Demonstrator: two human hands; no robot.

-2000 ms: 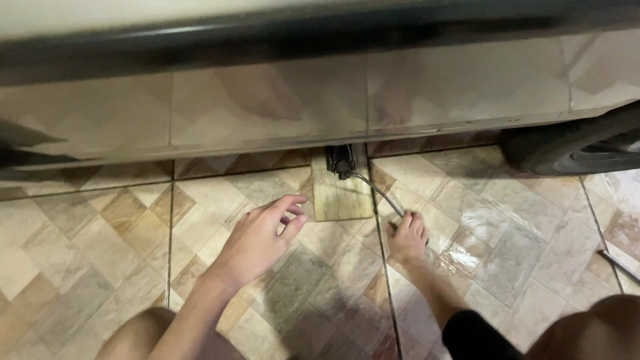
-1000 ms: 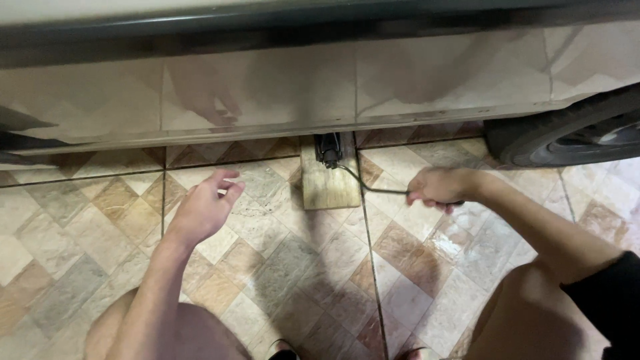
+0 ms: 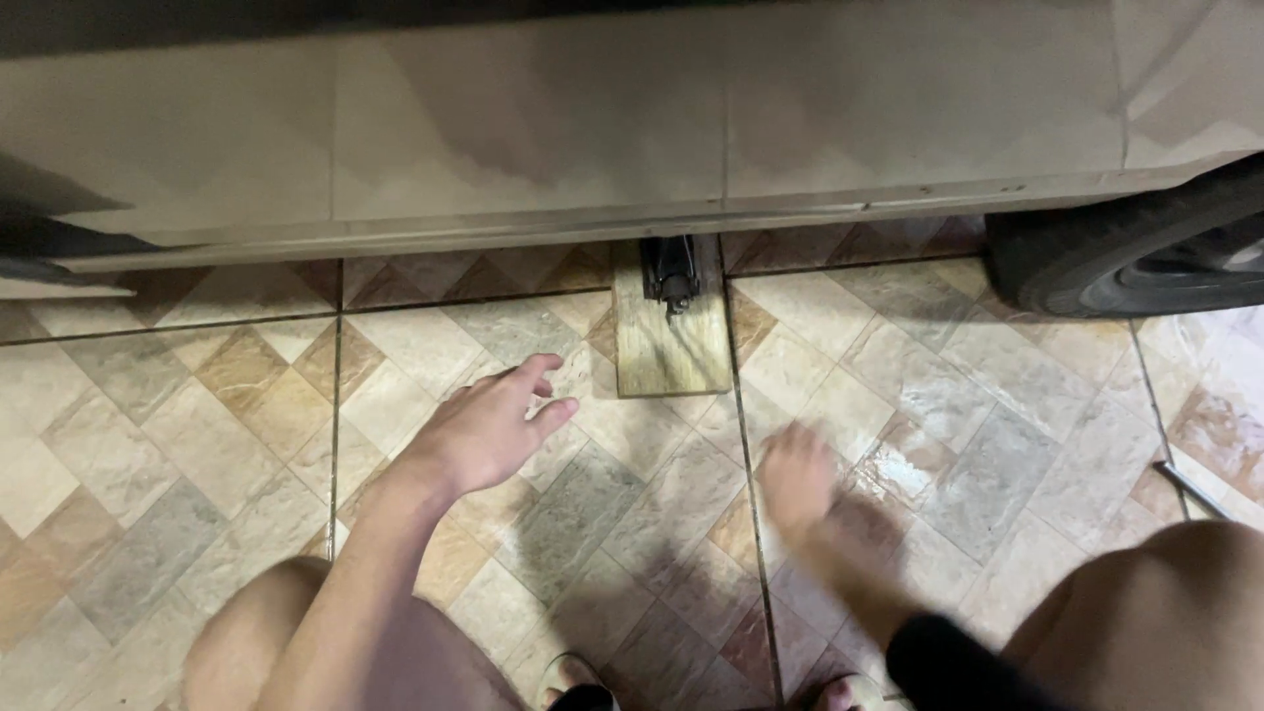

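Observation:
A black car jack (image 3: 674,276) stands on a wooden board (image 3: 673,363) beneath the lower edge of a car body. My left hand (image 3: 504,420) hovers left of the board with its fingers spread and nothing in them. To the board's lower right is my right hand (image 3: 798,474), blurred and apart from the jack. Its fingers look curled, but whether they hold the crank rod cannot be made out. Thin dark streaks cross the board below the jack's end; the rod itself is not clearly visible.
The car's side panel (image 3: 533,128) spans the top of the view, with a tire (image 3: 1047,247) at the right. A metal bar (image 3: 1192,489) lies on the tiled floor (image 3: 415,351) at the far right. My knees and feet are along the bottom.
A second ago my right hand gripped the crank rod, out to the right of the jack; it has since moved down and left. My left hand stays open near the board.

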